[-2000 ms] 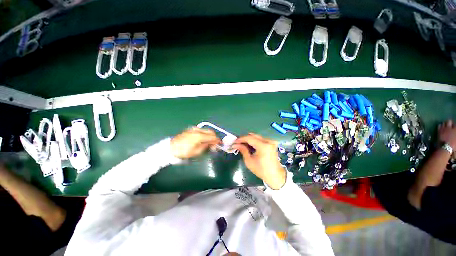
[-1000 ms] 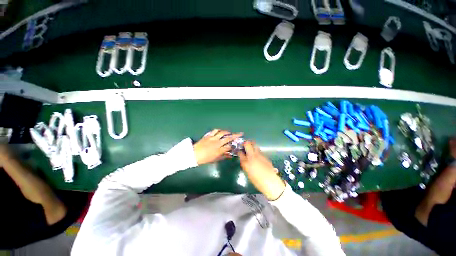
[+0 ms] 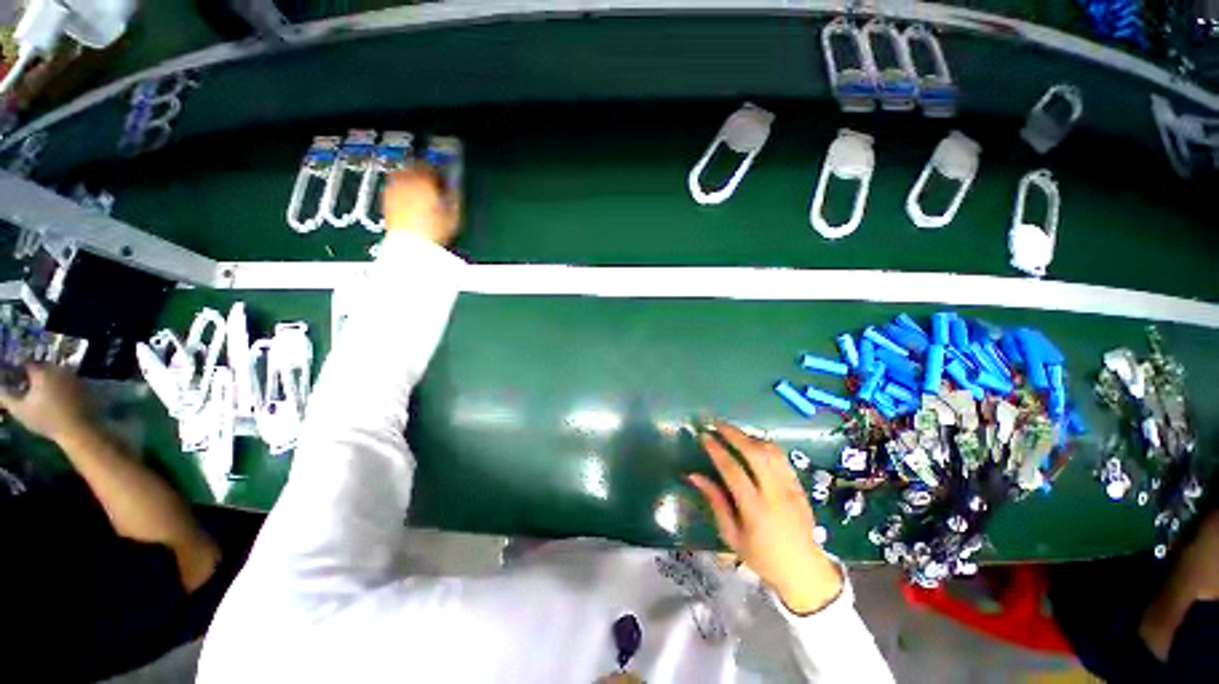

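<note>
My left hand (image 3: 421,203) is stretched across the white strip (image 3: 642,281) and holds a filled housing (image 3: 447,158) with a blue band, at the right end of a row of filled housings (image 3: 353,181). The hand is slightly blurred and covers the housing's lower part. My right hand (image 3: 765,508) is empty with its fingers apart, over the green bench near its front edge. The heap of blue cells (image 3: 936,361) with wires and boards (image 3: 942,454) lies to its right.
White housings (image 3: 227,381) are piled at the left. White housings (image 3: 842,185) lie apart beyond the strip. Three filled housings (image 3: 888,67) stand farther back. A second parts heap (image 3: 1150,428) lies far right. Neighbouring workers' arms (image 3: 127,488) show at both sides.
My left hand has moved from the bench centre to the housing row, where a fourth filled housing now shows. My right hand has opened and moved right. The view has shifted.
</note>
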